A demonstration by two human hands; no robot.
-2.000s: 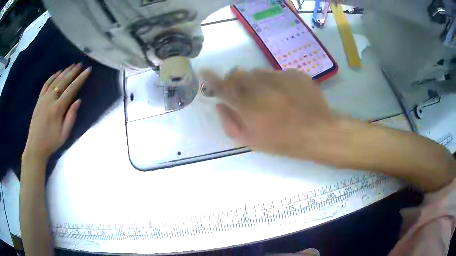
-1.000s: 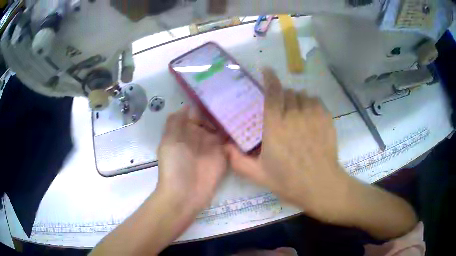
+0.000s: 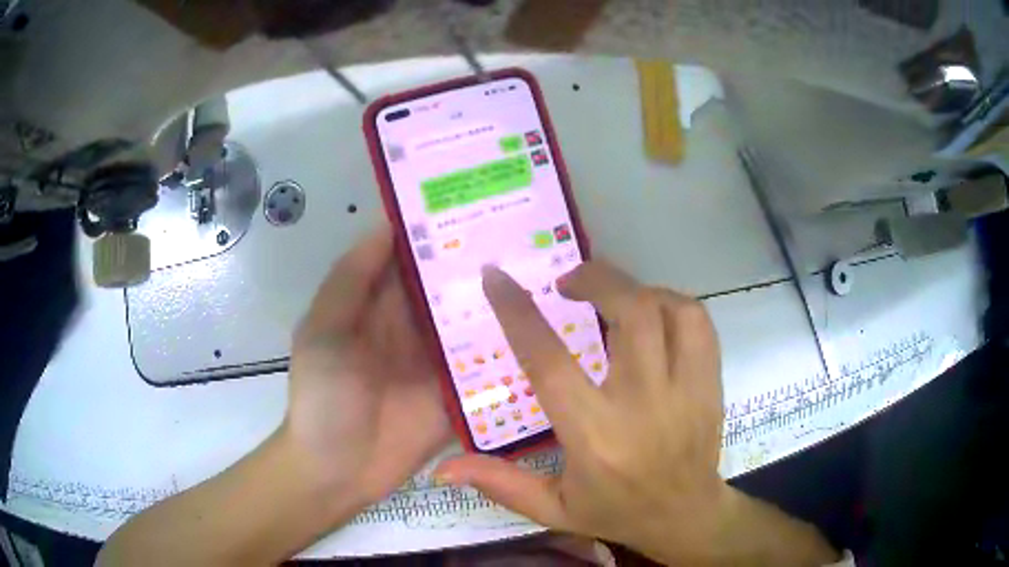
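Note:
A smartphone (image 3: pixel 476 222) in a red case is held up in front of the machine bed, its screen showing a chat with green bubbles and rows of emojis. My left hand (image 3: pixel 360 377) holds it from the left side and from behind; some of its fingers are hidden by the phone. My right hand (image 3: pixel 620 410) is over the lower right of the phone, fingers apart, with the index fingertip at the middle of the screen. It grips nothing.
The sewing machine head (image 3: pixel 332 55) crosses the top. The needle plate (image 3: pixel 210 210), perforated disc (image 3: pixel 284 203) and tension knob (image 3: pixel 122 258) are at left. A yellow strip (image 3: pixel 662 111), a long thin metal tool (image 3: pixel 786 260) and the bobbin winder (image 3: pixel 924 227) are right. A printed ruler (image 3: pixel 852 382) lines the front edge.
The phone has come nearer and turned more upright, with my left hand around it. My right index finger has moved onto the screen. Earlier, my left hand lay on dark fabric.

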